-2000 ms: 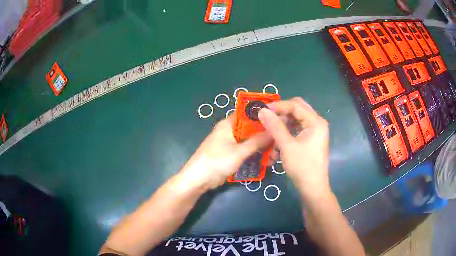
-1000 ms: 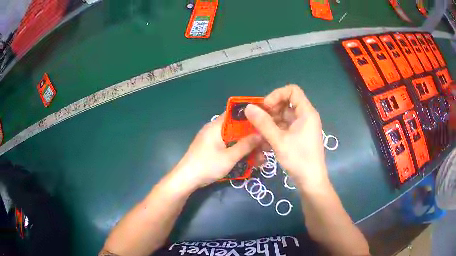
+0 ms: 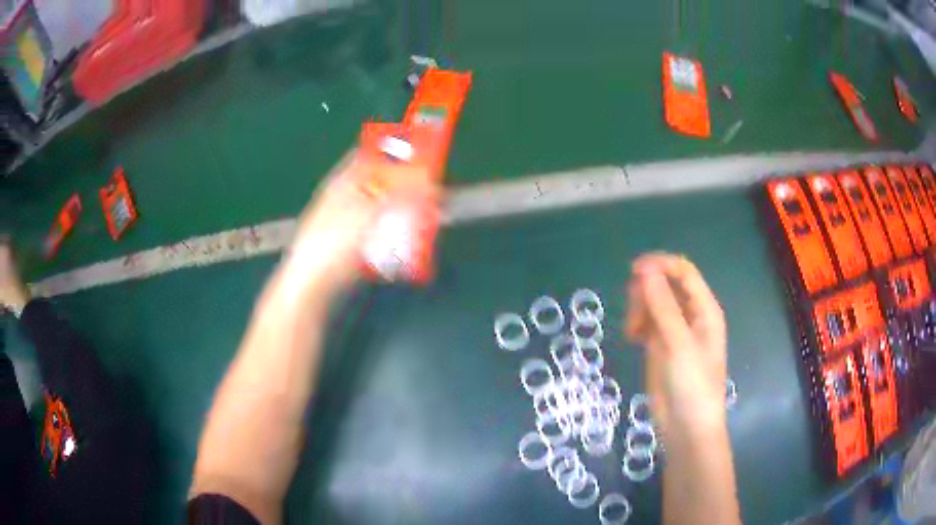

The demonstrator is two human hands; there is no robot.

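My left hand (image 3: 354, 210) is blurred and holds an orange housing (image 3: 411, 269) over the pale rail. The housing shows a white patch near its top and a pale area lower down. Another orange housing (image 3: 450, 92) lies on the green belt just behind it, partly overlapped. My right hand (image 3: 677, 308) is raised over the bench with its fingers bent close together; nothing shows in it. A loose pile of white rings (image 3: 575, 400) lies between my forearms.
A black tray (image 3: 811, 359) with rows of orange units stands at the right. More orange units lie on the belt, one (image 3: 686, 97) right of centre and others at both sides. The pale rail (image 3: 575, 187) crosses the view. Another person's hand (image 3: 10, 282) shows at the left edge.
My left hand has moved away to the upper left with the orange housing. My right hand has left the housing and is apart on the right. The ring pile is now uncovered; the view has shifted.
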